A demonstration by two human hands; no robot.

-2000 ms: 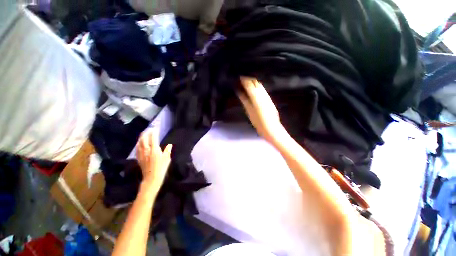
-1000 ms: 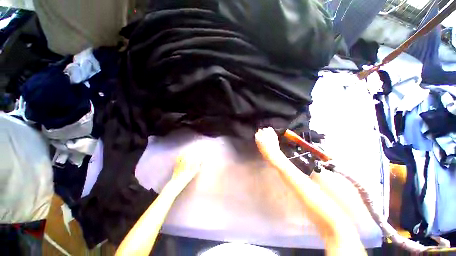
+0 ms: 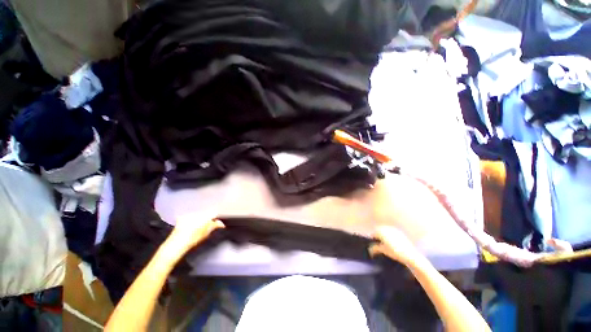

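A black fabric strip [image 3: 295, 237] lies stretched left to right along the near edge of the white table cover [image 3: 447, 257]. My left hand [image 3: 196, 232] holds its left end. My right hand [image 3: 391, 245] holds its right end between the fingers. Another black strip [image 3: 291, 181] lies bent in a loose curve beyond it, at the near edge of the large black heap [image 3: 240, 71]. The steam iron's orange handle [image 3: 361, 146] shows at the heap's right side; its body is blurred and hard to make out.
The wrapped iron hose [image 3: 447, 209] runs right from the iron. An orange-brown block [image 3: 493, 194] stands at the table's right edge. Light blue and navy pieces [image 3: 551, 194] are piled at right. Black strips [image 3: 129, 227] hang at left beside navy bundles [image 3: 53, 133] and a pale sack [image 3: 29, 227].
Both hands have come back to the near edge and now hold a black strip stretched between them. Another strip now lies curved in front of the heap. The view has turned right and downward.
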